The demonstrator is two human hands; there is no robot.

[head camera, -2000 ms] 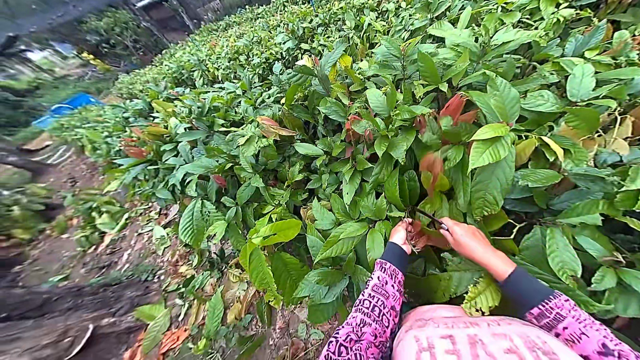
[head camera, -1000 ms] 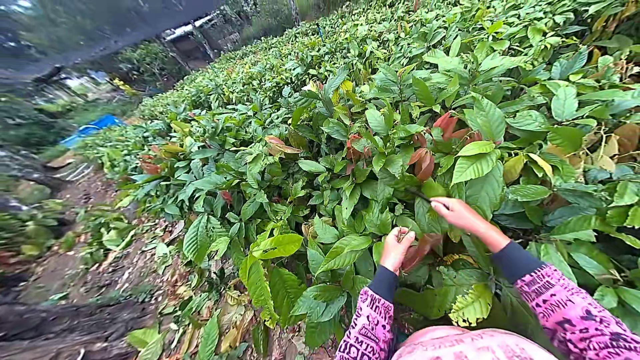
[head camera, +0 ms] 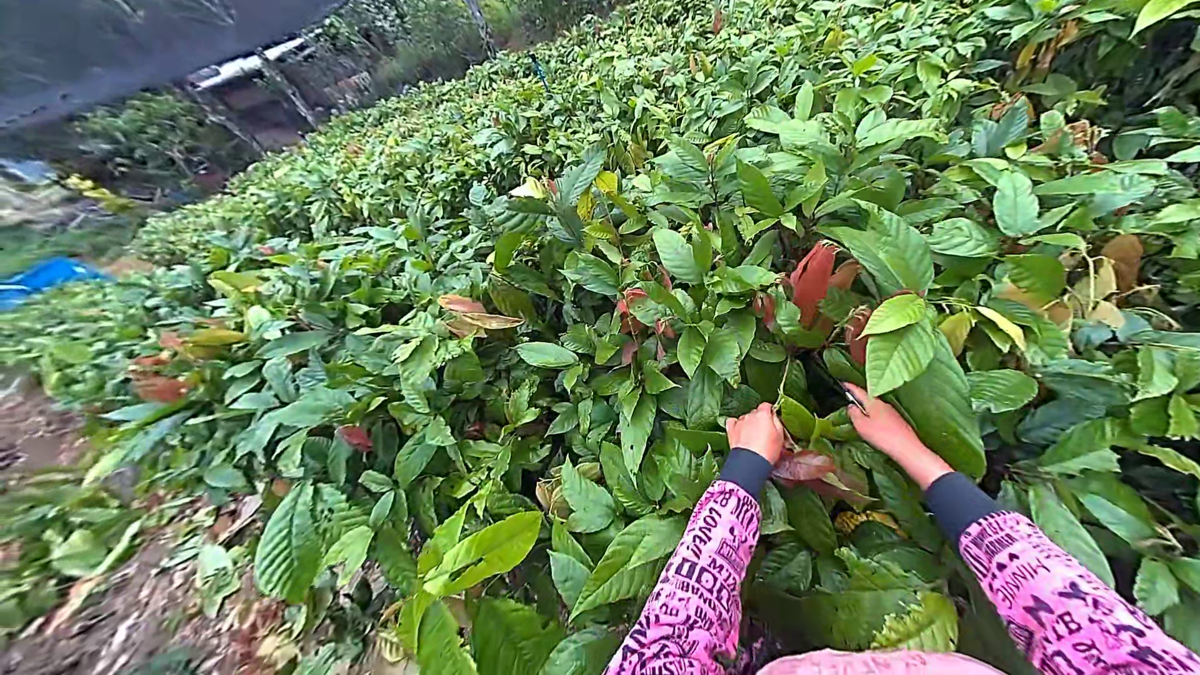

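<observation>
Low among the green leaves, my left hand is closed on a thin plant stem. To its right, my right hand grips a small dark tool, perhaps a knife; its far end is lost among the foliage. A reddish-brown leaf hangs just below and between the hands. Large green leaves stand above and beside my right hand, with red young leaves farther up.
Dense leafy seedlings spread ahead and to both sides. Bare soil with leaf litter lies at the lower left. A blue sheet or container is at the far left, and dark shade netting hangs at the upper left.
My hands were close together two seconds ago, then moved apart. Since one second ago, my right hand has gone lower beside the large leaf, and my left hand now has a stem in its fingers.
</observation>
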